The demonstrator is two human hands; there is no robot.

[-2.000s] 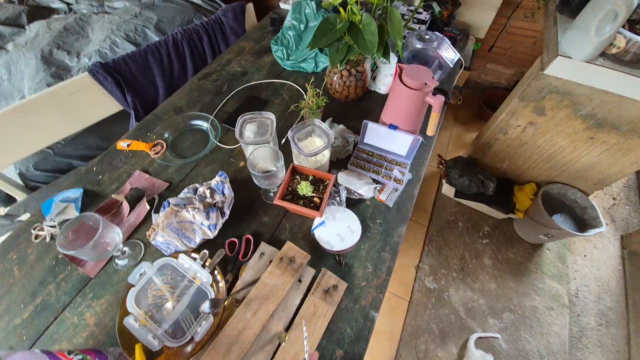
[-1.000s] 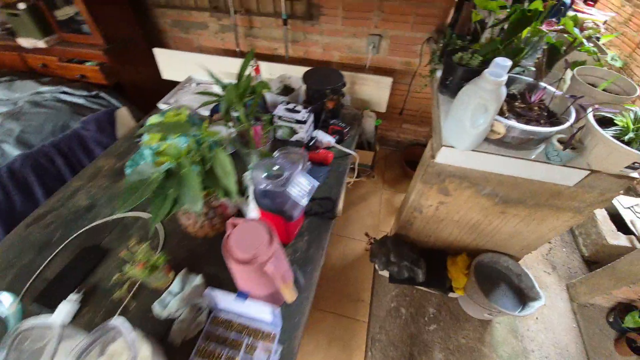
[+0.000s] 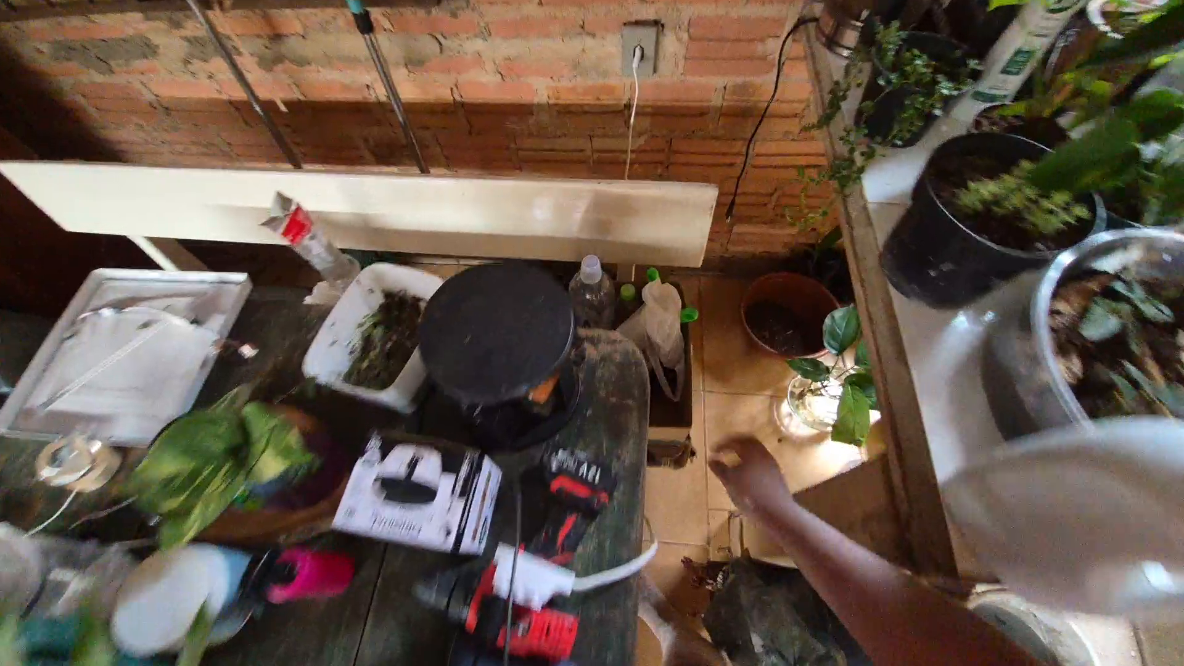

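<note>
My right hand (image 3: 751, 474) reaches in from the lower right, above the tiled floor beside the table. Its fingers are loosely bent, and nothing shows in them. A glass vase (image 3: 807, 407) with a leafy cutting stands beyond it. A blurred bare limb shows at the bottom edge by the table; whether it is my left hand or a foot is unclear. On the table's near end lie a red and black cordless drill (image 3: 527, 615), a battery tool (image 3: 569, 504) with a white cable nearby, and a printed cardboard box (image 3: 418, 495). A round black-lidded container (image 3: 499, 333) stands behind them.
A white bench (image 3: 444, 208) runs along the brick wall. A terracotta-coloured pot (image 3: 789, 313) and a box of bottles (image 3: 668, 416) stand on the floor. The ledge (image 3: 934, 347) at right holds potted plants. Dark plastic (image 3: 768, 615) lies below my arm.
The view has swung toward the brick wall and the table's far end. My right hand and forearm have come into view over the floor.
</note>
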